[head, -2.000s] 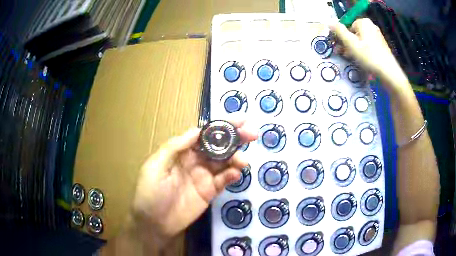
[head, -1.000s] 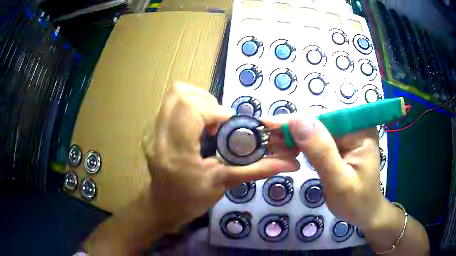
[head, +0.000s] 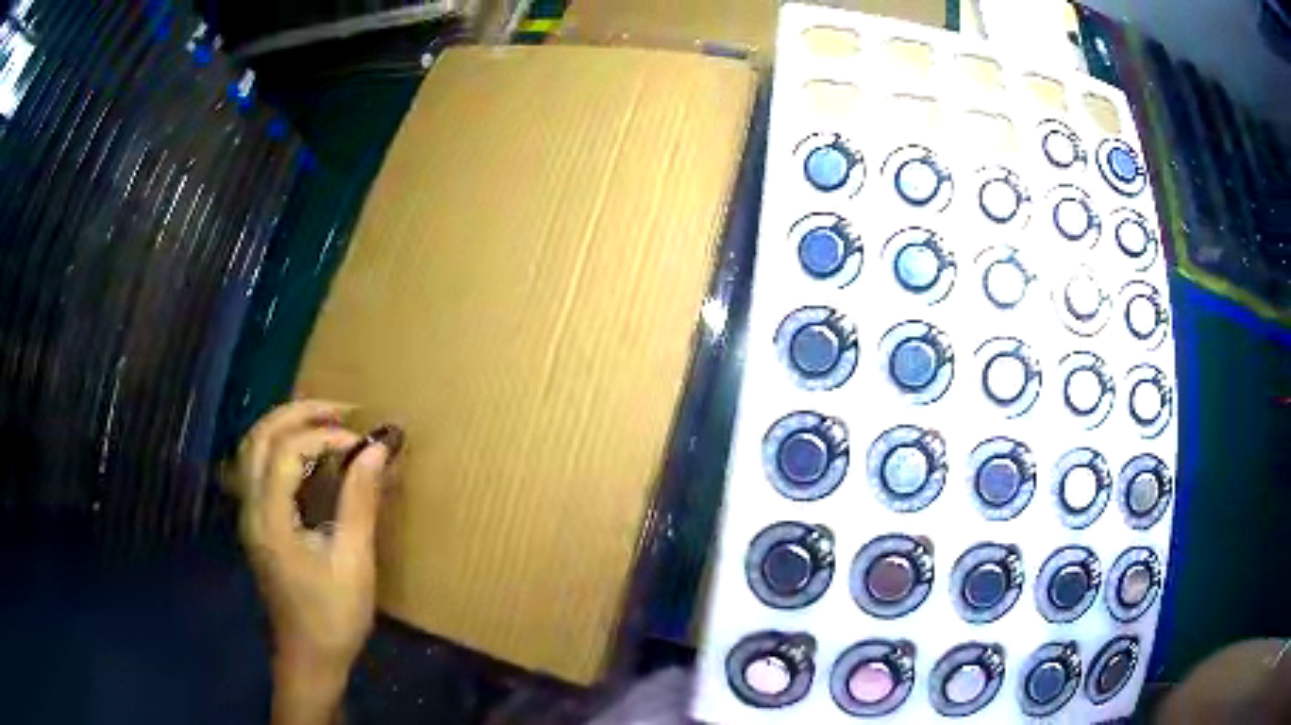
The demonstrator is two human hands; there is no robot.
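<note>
My left hand (head: pixel 314 545) is at the lower left edge of the brown cardboard sheet (head: pixel 538 283). Its thumb and fingers are closed around a dark-rimmed speaker (head: pixel 380 442), seen nearly edge-on. The fingers hide part of it, and I cannot tell if more speakers are in the hand or under it. The white tray (head: pixel 766 368) lies right of the sheet, with rows of speakers magnet side up (head: pixel 804 456) and bare pockets at its far end. Only a blurred patch of skin from my right hand or arm shows at the bottom right corner. The green probe is not visible.
A tall stack of dark, glossy layers (head: pixel 113 298) stands at the left. More dark stacked layers (head: pixel 1203 184) are behind the tray at the right. Another brown board (head: pixel 651 23) lies at the far side. A green surface with blue and yellow lines shows at the right.
My left hand has moved from the middle to the sheet's lower left, where four speakers showed before. My right hand and the green probe have left the middle. The view has shifted left.
</note>
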